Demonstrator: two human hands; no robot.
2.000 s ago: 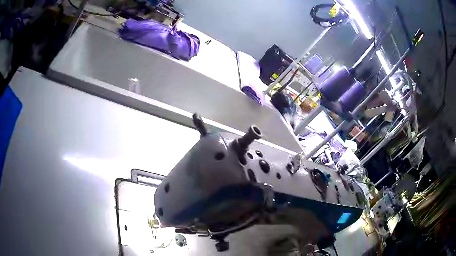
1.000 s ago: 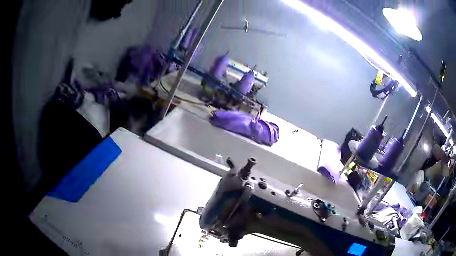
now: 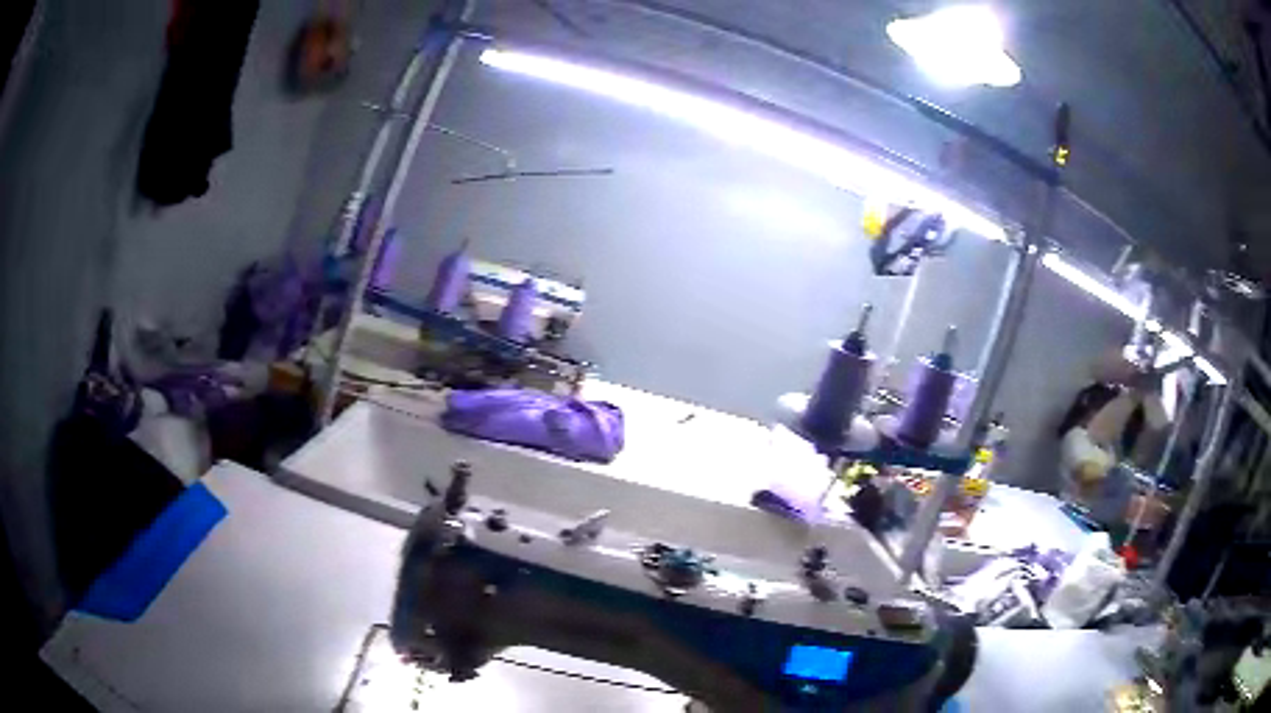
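Note:
No hand is in view. The sewing machine head [image 3: 599, 599] lies across the bottom of the head view, white on top and dark blue on its side, with a lit blue display [image 3: 818, 664] at its right part. The needle-bar end [image 3: 443, 599] is at the left, with a bright lamp glow below it. Small metal knobs and a round guide part [image 3: 678, 564] sit on top of the arm. The white table top [image 3: 272, 599] extends left of the head. Its lower part is cut off by the picture's edge.
A blue patch [image 3: 156, 554] lies at the table's left edge. Behind the head runs a white trough [image 3: 376, 460], with a purple cloth bundle [image 3: 537, 422] beyond. Purple thread cones [image 3: 841, 390] stand right of centre. A lilac and white heap [image 3: 1025, 578] lies right. Metal posts rise on both sides.
The view has tilted up and levelled. The machine head now sits lower in the picture, and more wall, lights and the left side of the room show. No hand appears in any frame.

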